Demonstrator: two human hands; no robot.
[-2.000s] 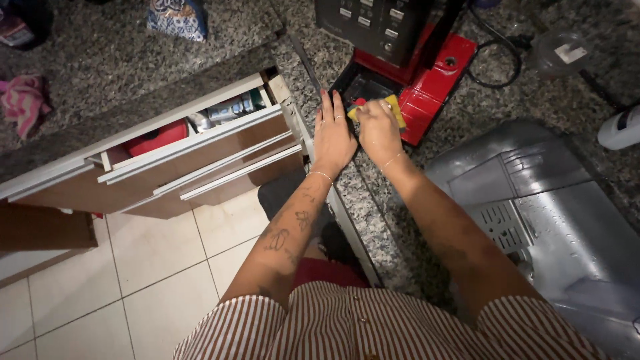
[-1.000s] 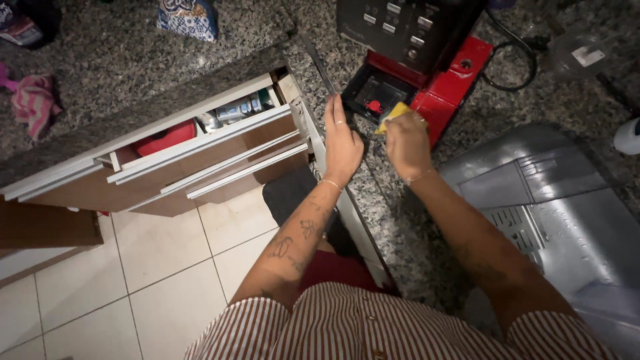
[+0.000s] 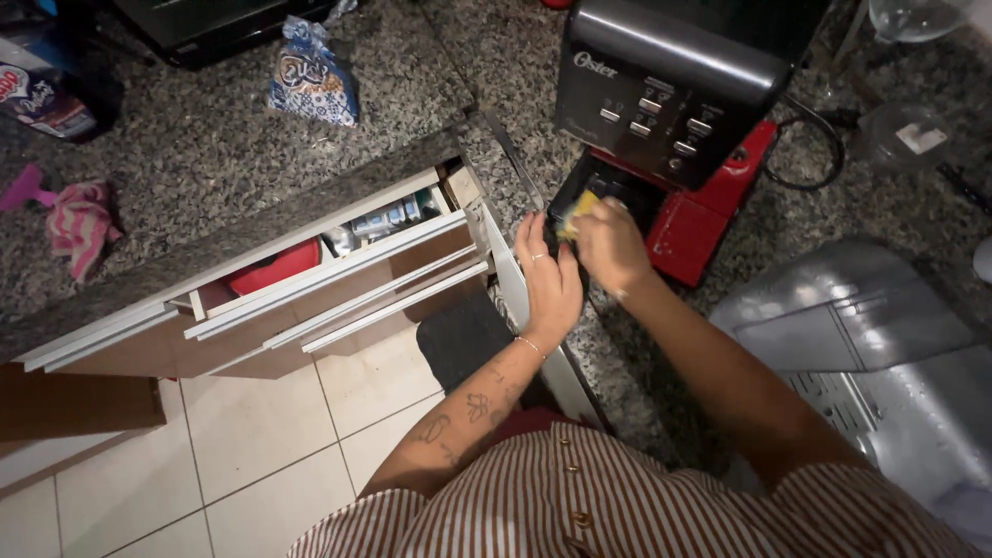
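My right hand [image 3: 612, 244] grips a yellow sponge [image 3: 580, 215] and presses it at the left edge of the black tray recess [image 3: 632, 186] in the red base [image 3: 701, 225] of an Oster coffee machine [image 3: 666, 85]. My left hand [image 3: 552, 283] rests with its fingers stretched at the near left edge of that recess, just left of the sponge; it holds nothing that I can see. A knife [image 3: 515, 163] lies on the granite counter beyond my left fingertips. Part of the recess is hidden by my right hand and the machine's body.
Below the counter edge an open drawer [image 3: 333, 267] holds a red item and packets. On the right lies a large grey translucent plastic housing [image 3: 860, 341]. A power cord [image 3: 833, 174] curls beside the machine. A blue-and-white bag [image 3: 314, 77] and a pink striped cloth [image 3: 80, 225] lie on the left counter.
The sponge in my right hand has moved from the recess's near right side to its left edge. A red piece seen in the recess a second ago is out of sight. My left hand stays at the edge.
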